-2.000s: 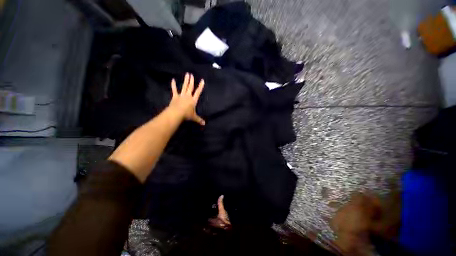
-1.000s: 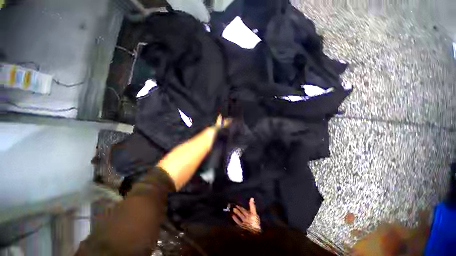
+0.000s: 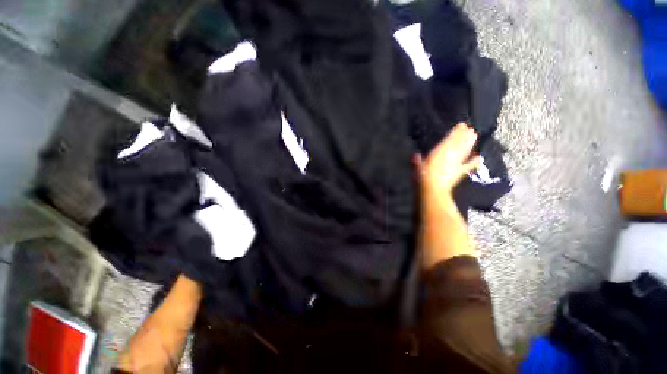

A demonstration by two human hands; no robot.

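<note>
A black garment pile [image 3: 329, 109] fills the middle, with several white patches [image 3: 230, 232] showing between its folds. My left hand [image 3: 183, 292] is at the lower left; only the forearm and wrist show, and the fingers are hidden under the black cloth. My right hand [image 3: 447, 161] is at the pile's right side, blurred, with its fingers pointing up and apart and its palm against the cloth edge. A small white piece shows just right of its fingers.
Speckled floor [image 3: 541, 95] lies right of the pile. A red flat item [image 3: 58, 340] is at the lower left. An orange-brown object [image 3: 645, 193] is at the right edge. Dark cloth [image 3: 622, 318] lies over something blue at the lower right. Grey machine-stand surfaces are at the upper left.
My left hand has moved down and left, under the cloth. My right hand has moved up to the pile's right side. More white patches show at the left, and the view has turned.
</note>
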